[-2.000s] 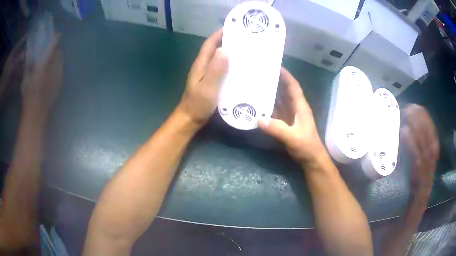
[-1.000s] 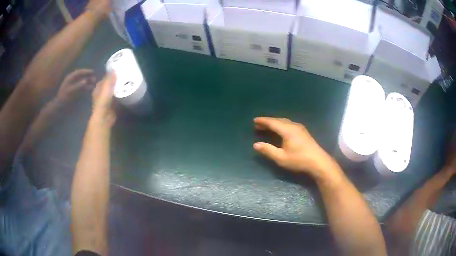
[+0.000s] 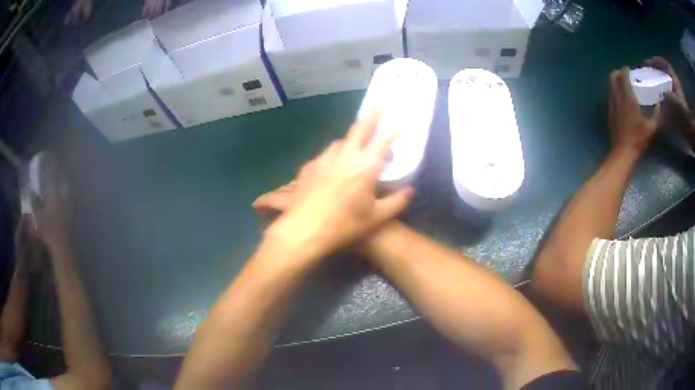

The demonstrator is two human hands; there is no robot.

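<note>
A white oval appliance unit lies on the green bench in front of me, its near left side covered by my left hand. My left fingers lie along its side and the thumb is by its near end; the hand is blurred. My left wrist crosses over my right hand, which is mostly hidden, with only some fingertips showing at the left. Whether the right hand holds anything is hidden. A second white unit lies just right of the first, apart from it and untouched.
Open white cartons line the far edge. A neighbour's hands at right hold a small white part. Another neighbour's hands at far left hold a white item. Clear crumpled plastic lies at the back right. The bench's curved front edge runs below.
The view has turned right. My left hand has left the unit at the left and come across to one of the two units. My right hand is now beneath my left wrist.
</note>
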